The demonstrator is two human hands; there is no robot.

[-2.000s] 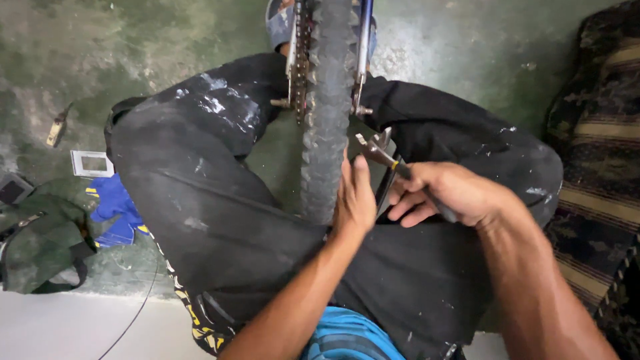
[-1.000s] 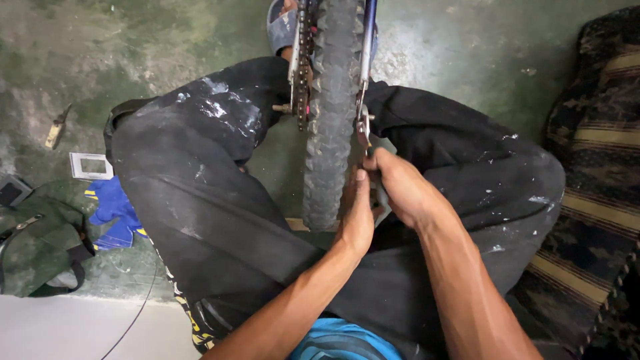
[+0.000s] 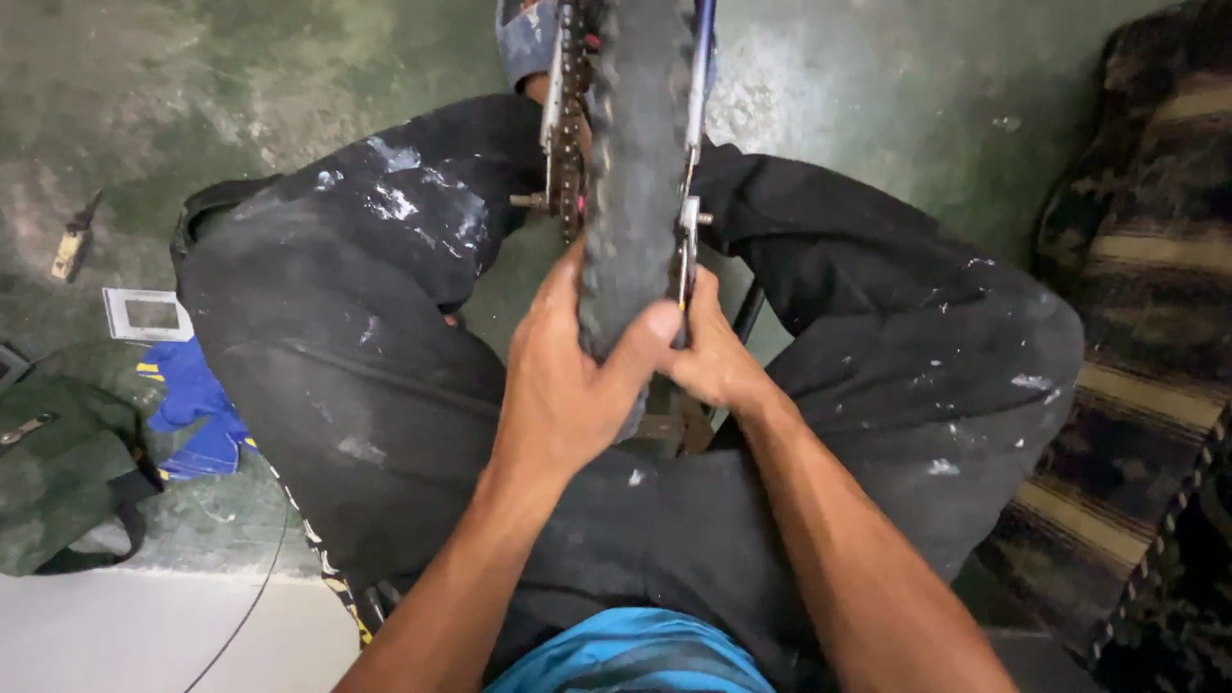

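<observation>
A bicycle wheel's knobbly black tyre [image 3: 643,164] stands upright between my legs. My left hand [image 3: 568,375] grips the tyre's lower end, its thumb across the tread. On the tyre's right side, my right hand [image 3: 714,346] is closed around pliers [image 3: 686,260], whose metal jaws point up at the axle nut [image 3: 704,219]; most of the handles are hidden in the hand. The chain [image 3: 571,106] runs along the left side, and another axle end [image 3: 527,201] sticks out there. A blue frame tube [image 3: 705,58] is at the upper right.
My legs in black trousers [image 3: 356,385] flank the wheel. At left on the floor lie a yellowish-handled tool [image 3: 71,245], a pale rectangular frame [image 3: 147,315], blue cloth [image 3: 197,409] and a dark green bag [image 3: 63,462]. Striped patterned cushioning [image 3: 1145,318] is at right.
My right hand has brought the pliers from the open space beside the tyre up against the axle side. My left hand has moved from the tyre's right side to wrap around its lower end.
</observation>
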